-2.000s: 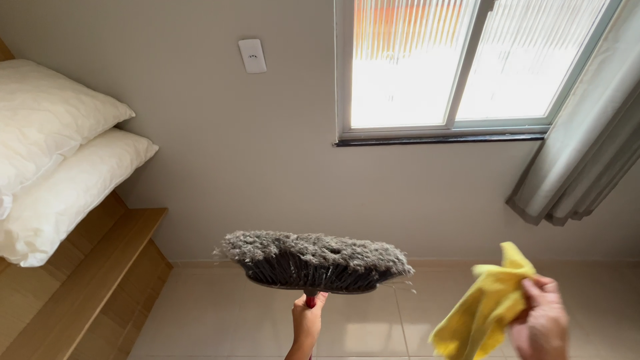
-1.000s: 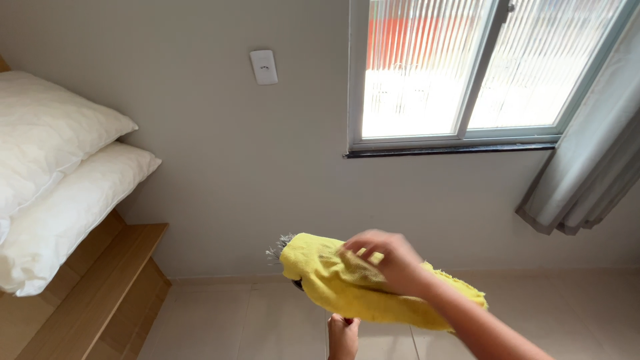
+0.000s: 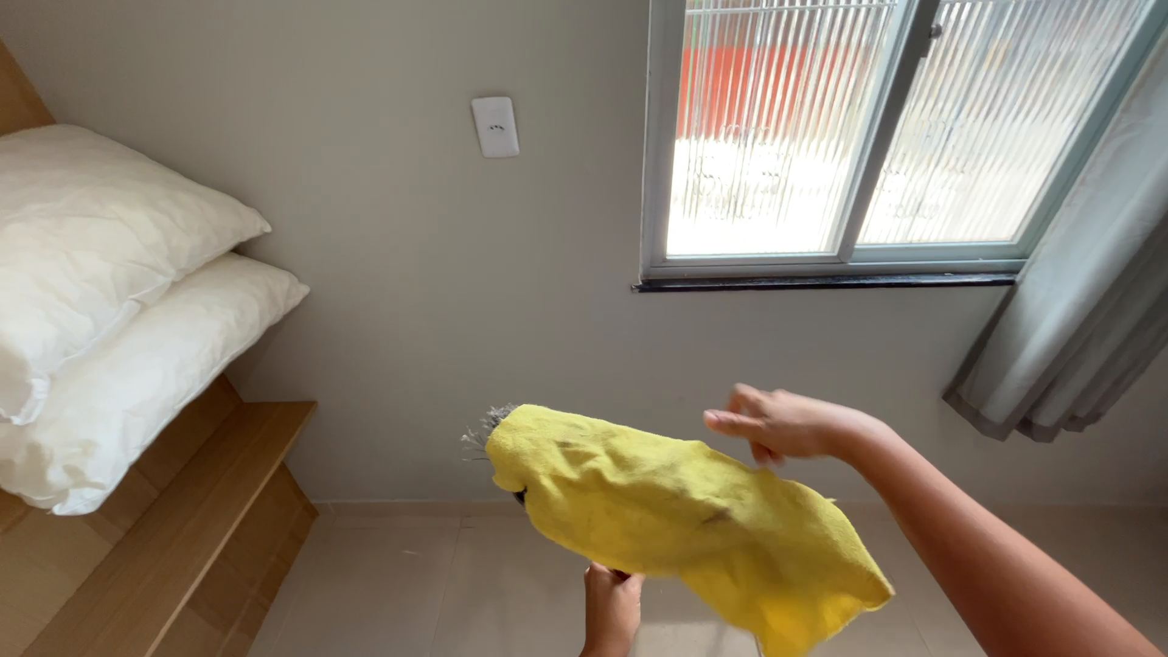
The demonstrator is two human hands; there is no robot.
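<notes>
A yellow cloth [image 3: 675, 502] with dark smudges lies draped over the head of a broom. Grey bristle tips [image 3: 499, 418] stick out past the cloth at its left end, and most of the broom head is hidden. Below the cloth, my left hand [image 3: 613, 598] is closed around the broom's handle, which is mostly hidden by hand and cloth. My right hand [image 3: 762, 424] hovers at the cloth's upper edge, fingers partly curled and thumb pointing left, with nothing in it. Whether its lower fingers touch the cloth is unclear.
Two white pillows [image 3: 137, 365] are stacked at left above a wooden ledge [image 3: 196, 520]. A sliding window [image 3: 839, 265] with a dark sill and a grey curtain [image 3: 1068, 365] are at right. A white socket plate [image 3: 495, 128] is on the wall, above the tiled floor [image 3: 365, 575].
The yellow cloth, held in my right hand beside the bare broom head two seconds ago, now covers that head. Since one second ago, my right hand has lifted off the cloth's middle.
</notes>
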